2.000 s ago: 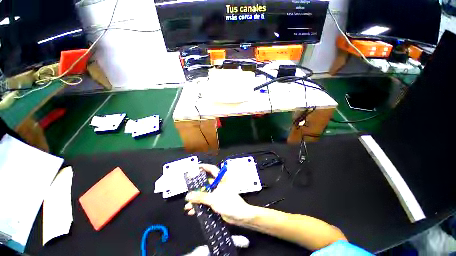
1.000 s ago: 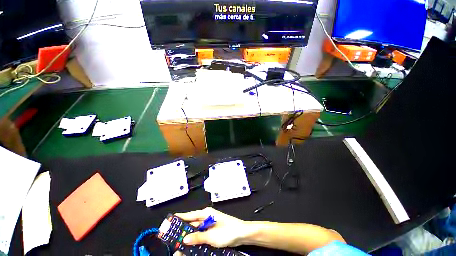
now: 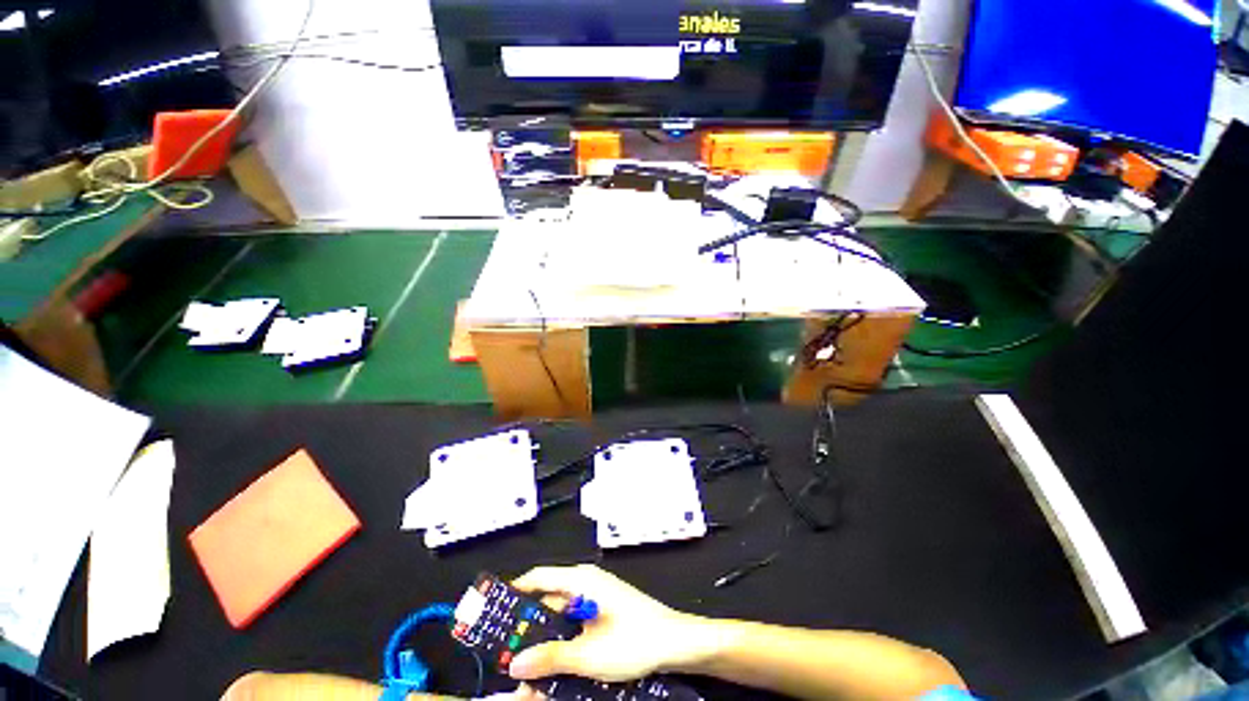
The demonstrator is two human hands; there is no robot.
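Observation:
My right hand (image 3: 616, 623) is closed around a long black remote control (image 3: 514, 630) with coloured buttons, low in front of me. A blue pen (image 3: 584, 608) sticks out between its fingers. My left hand (image 3: 500, 696) is at the bottom edge by the remote, mostly cut off and hidden; a blue wrist strap with a coiled cord (image 3: 407, 671) is at its wrist. Two flat white boxes with dark corner dots, a left one (image 3: 480, 489) and a right one (image 3: 647, 493), lie side by side on the black mat beyond my hands, black cables behind them.
An orange-red pad (image 3: 274, 537), a cream strip (image 3: 133, 555) and white sheets (image 3: 55, 479) lie at left. A long white strip (image 3: 1062, 514) lies at right. A white shelf (image 3: 699, 295) stands ahead below a monitor (image 3: 671, 82). Two white boxes (image 3: 323, 337) lie on the green surface.
The remote has come down and tilted sideways. My left forearm has entered at the bottom. The right monitor has turned blue, and a white bar shows on the middle one. The far boxes have shifted left.

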